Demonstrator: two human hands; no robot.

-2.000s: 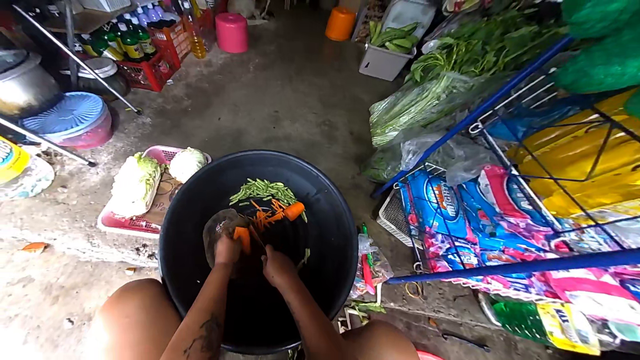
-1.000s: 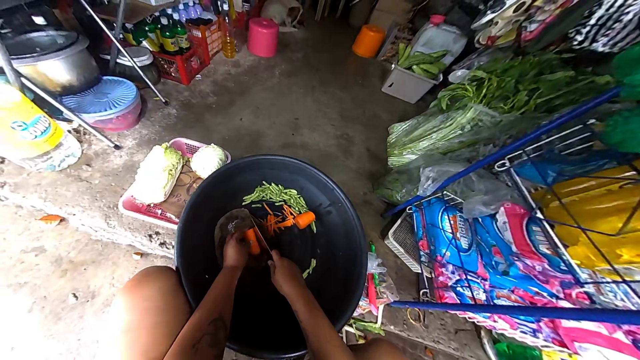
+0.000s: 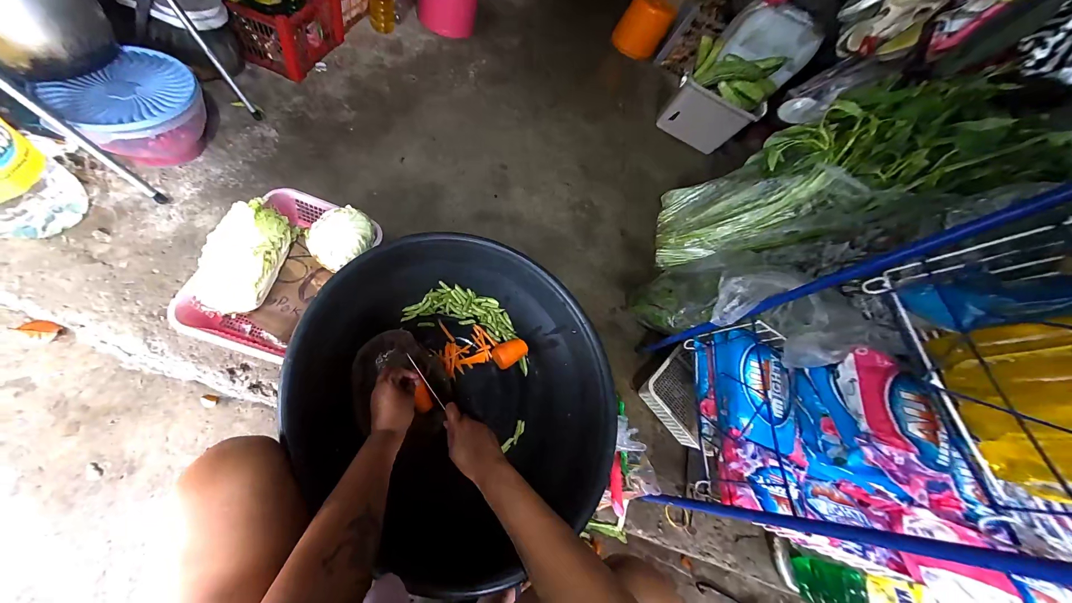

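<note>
Inside a large black plastic basin [image 3: 569,402], my left hand [image 3: 393,402] holds a piece of carrot [image 3: 424,397] against a dark round chopping board [image 3: 368,356]. My right hand [image 3: 471,442] grips a knife [image 3: 425,381], its thin blade lying along the carrot. Beyond the board are cut carrot strips [image 3: 456,356], a thicker carrot chunk [image 3: 509,353] and a heap of sliced green beans [image 3: 465,306]. A few more green bean slices [image 3: 514,435] lie to the right of my right hand. The knife's handle is hidden in my fist.
Left of the basin, a pink plastic basket [image 3: 188,322] holds a napa cabbage [image 3: 243,255] and a round cabbage [image 3: 340,238]. On the right stand a blue-edged wire rack [image 3: 804,511] with detergent packs and bagged leafy greens [image 3: 754,218]. A metal stand leg [image 3: 126,172] reaches the floor at left.
Both hands stay at the board with the carrot and knife. The knife and fingers have shifted slightly over the carrot. The view has moved somewhat.
</note>
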